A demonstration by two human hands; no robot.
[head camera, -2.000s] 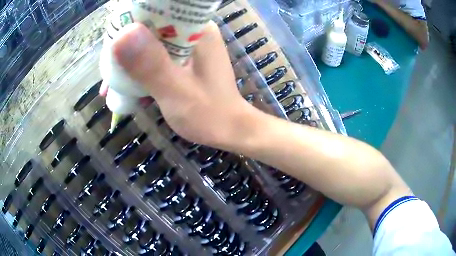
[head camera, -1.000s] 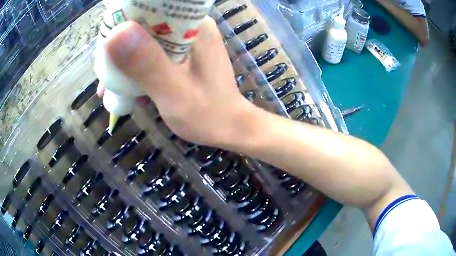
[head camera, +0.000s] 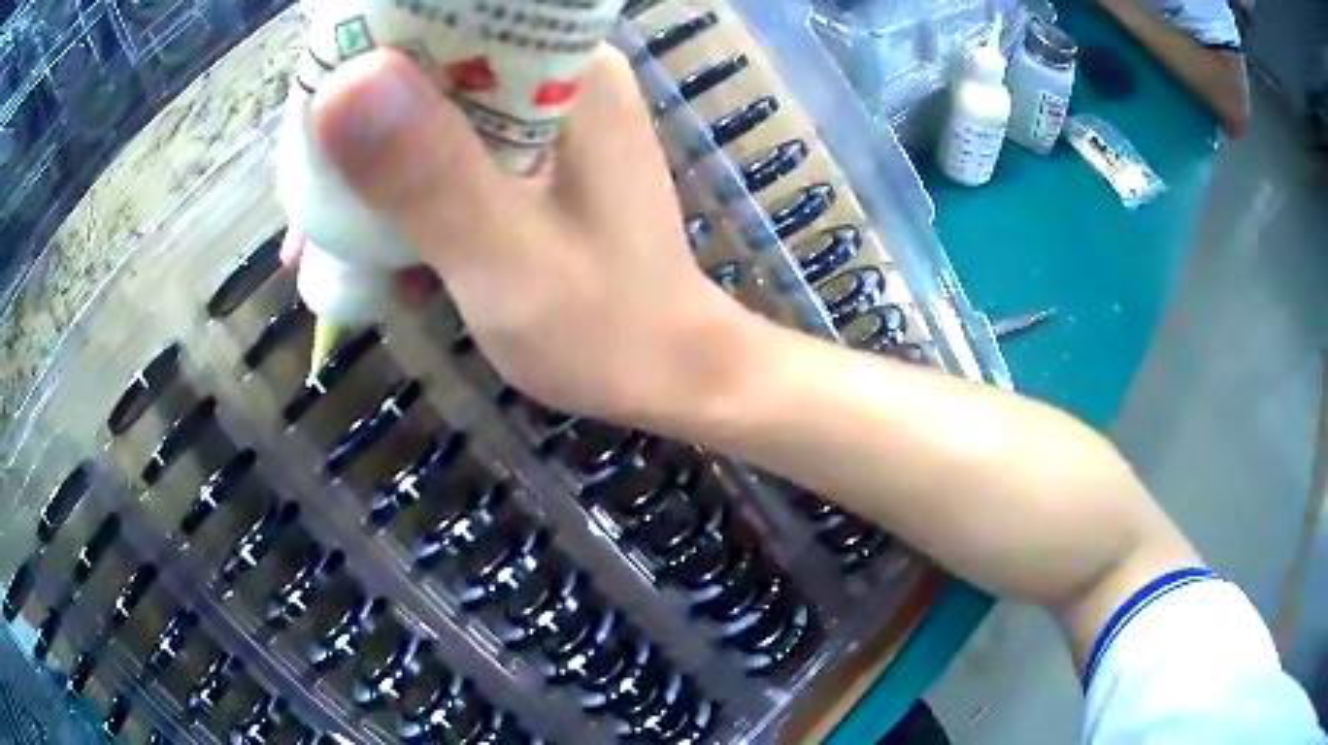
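My right hand (head camera: pixel 583 277) reaches in from the right and is closed around a white squeeze bottle (head camera: pixel 342 175) with red and green label marks, held tilted, nozzle down. The pale yellow nozzle (head camera: pixel 322 345) points at the top of a glossy black ring (head camera: pixel 338 374); whether it touches is unclear. Black rings stand on edge in several rows in a large clear blister tray (head camera: pixel 277 415). My hand and the bottle hide part of the tray. My left hand is not in view.
A white bottle with a pointed tip (head camera: pixel 976 117), a greyish bottle (head camera: pixel 1043 88) and a small packet (head camera: pixel 1114 160) are on the green bench (head camera: pixel 1078 262) at upper right. A thin tool (head camera: pixel 1021 323) lies beside the tray. Another person's arm (head camera: pixel 1187 66) shows at top right.
Compared with the earlier frames, my right hand and the bottle have shifted slightly left. The nozzle stays near the same ring. The bottle stays in my grip.
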